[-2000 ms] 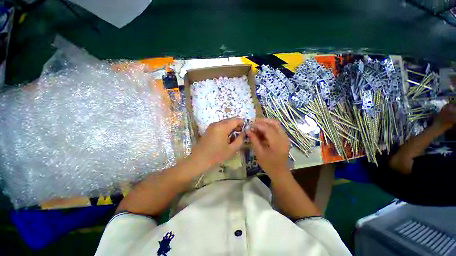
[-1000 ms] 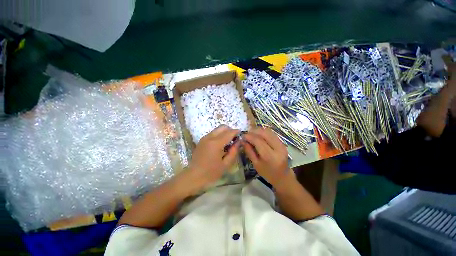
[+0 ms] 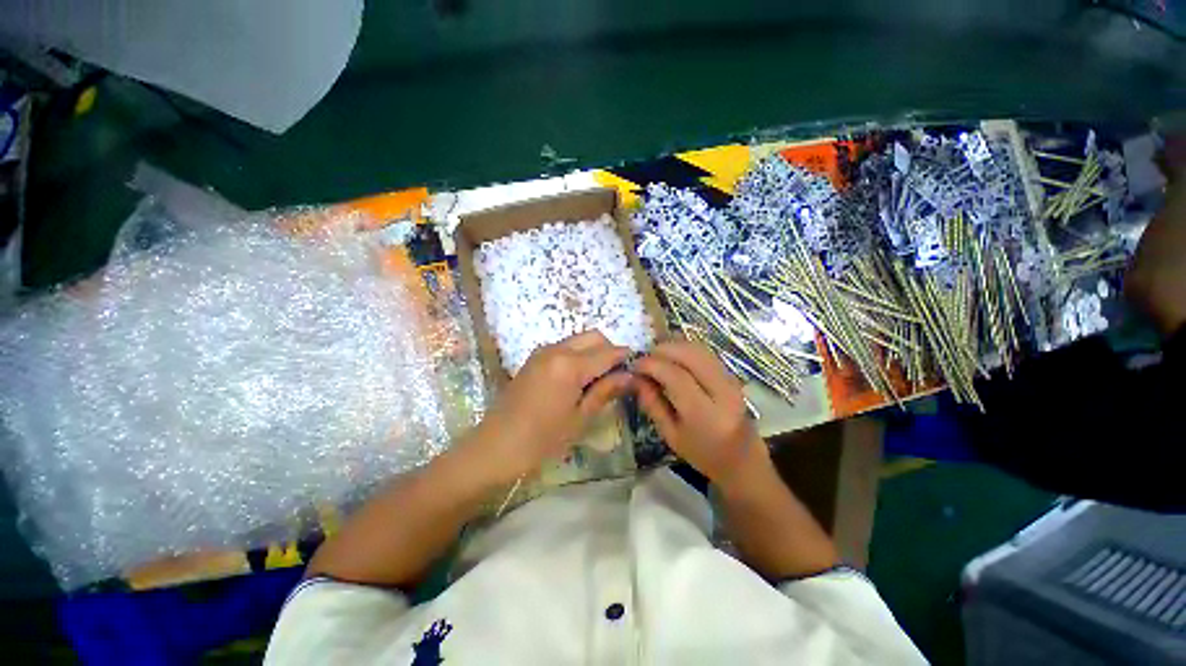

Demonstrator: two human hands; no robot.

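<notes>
My left hand and my right hand meet at the near edge of a brown cardboard box full of small white plastic parts. Their fingertips pinch a small grey head between them. It is mostly hidden by the fingers. A thin pale-gold stem shows below my left hand, near my shirt. It cannot be told whether a white part is between the fingers.
Piles of rod assemblies lie right of the box, grey heads at the far side. Crinkled bubble wrap lies left. Another person's dark sleeve is at the right end. A grey vented crate stands lower right.
The view has shifted since two seconds ago, so the bench appears tilted and moved left. My hands stay together at the grey head. The other person's arm at the right has moved.
</notes>
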